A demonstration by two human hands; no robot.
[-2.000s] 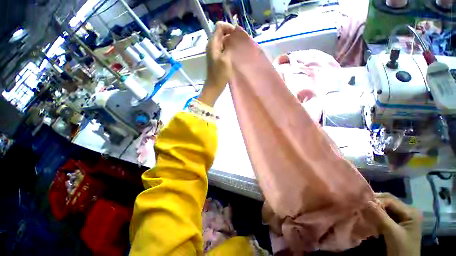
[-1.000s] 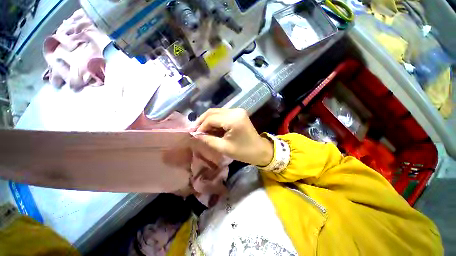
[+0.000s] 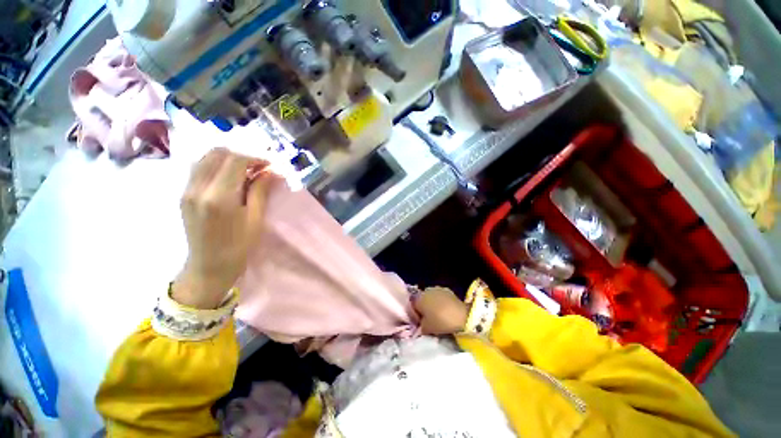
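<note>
A pale pink garment piece [image 3: 321,265] is stretched between my two hands over the front edge of the white machine table. My left hand [image 3: 221,222] pinches its upper end, just left of and below the needle area of the white overlock machine [image 3: 248,51]. My right hand [image 3: 438,311] grips its lower end near my lap; its fingers are partly hidden by the cloth. The presser foot area [image 3: 295,158] is brightly lit, and the cloth's upper end is close to it; I cannot tell if they touch.
Another crumpled pink piece [image 3: 120,103] lies on the table left of the machine. An open metal tin [image 3: 518,73] and yellow-green handled scissors [image 3: 582,38] are right of it. A red basket [image 3: 612,231] and a grey bin [image 3: 676,128] stand at the right. Pink cloth [image 3: 261,411] shows below the table edge.
The view has turned down to the machine. My left hand has come into view near the needle area with the cloth's end. My right hand has moved down and right, towards my lap.
</note>
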